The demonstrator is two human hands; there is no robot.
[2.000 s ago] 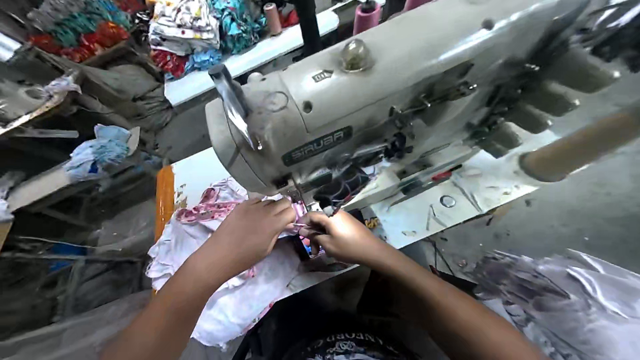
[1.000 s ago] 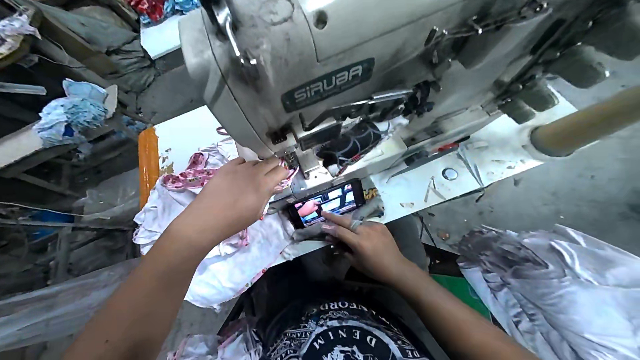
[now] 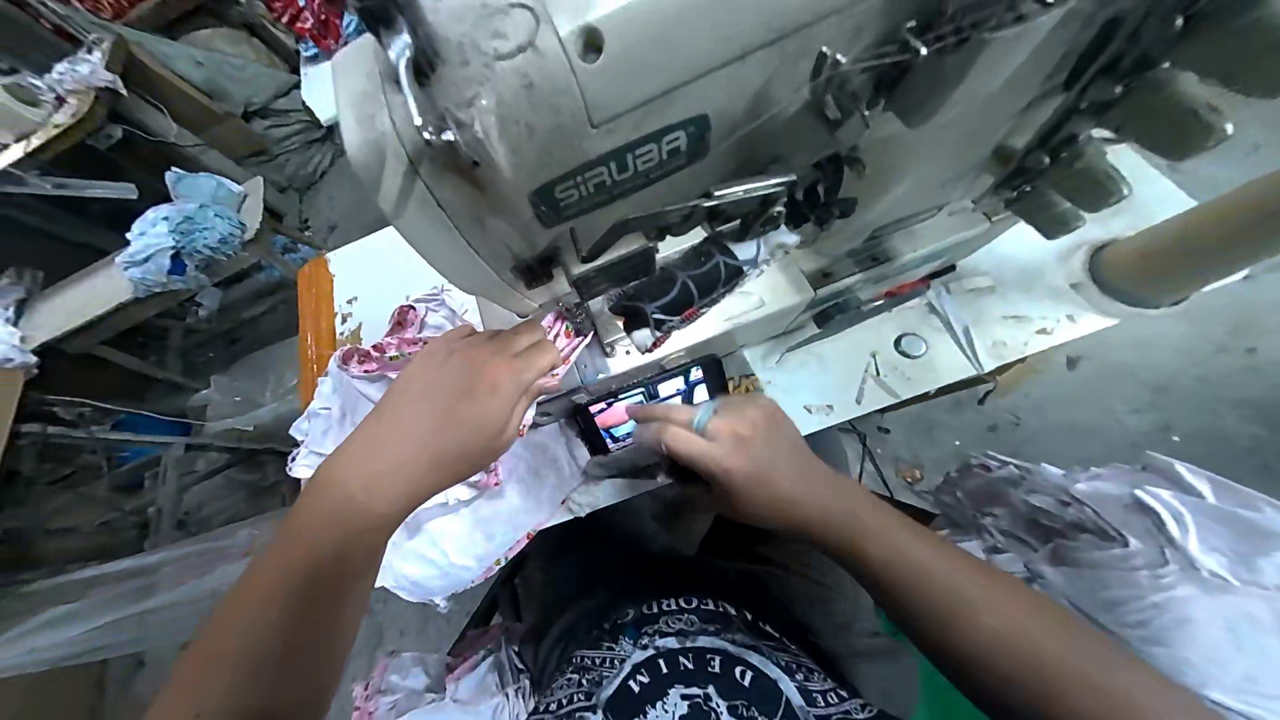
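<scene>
A Siruba industrial sewing machine [image 3: 620, 180] spans the upper view. My left hand [image 3: 450, 400] holds white cloth with pink floral trim [image 3: 565, 345] close beside the needle area, its fingers closed on the trim. The rest of the white garment [image 3: 480, 530] hangs over the table's front edge. A smartphone [image 3: 655, 400] with a lit screen lies in front of the machine bed. My right hand [image 3: 740, 450] is over the phone, index finger at the screen, a ring on one finger; its other fingers are partly hidden.
The white tabletop [image 3: 850, 380] carries tweezers and thread scraps on the right. A thick tan post [image 3: 1190, 240] rises there. Silvery fabric [image 3: 1110, 560] is heaped at the lower right. Light-blue cloth [image 3: 190, 235] sits on a wooden rail at the left.
Two seconds ago both hands were together near the needle. My right hand has since moved to the phone, which now shows plainly. The view has come closer to the machine.
</scene>
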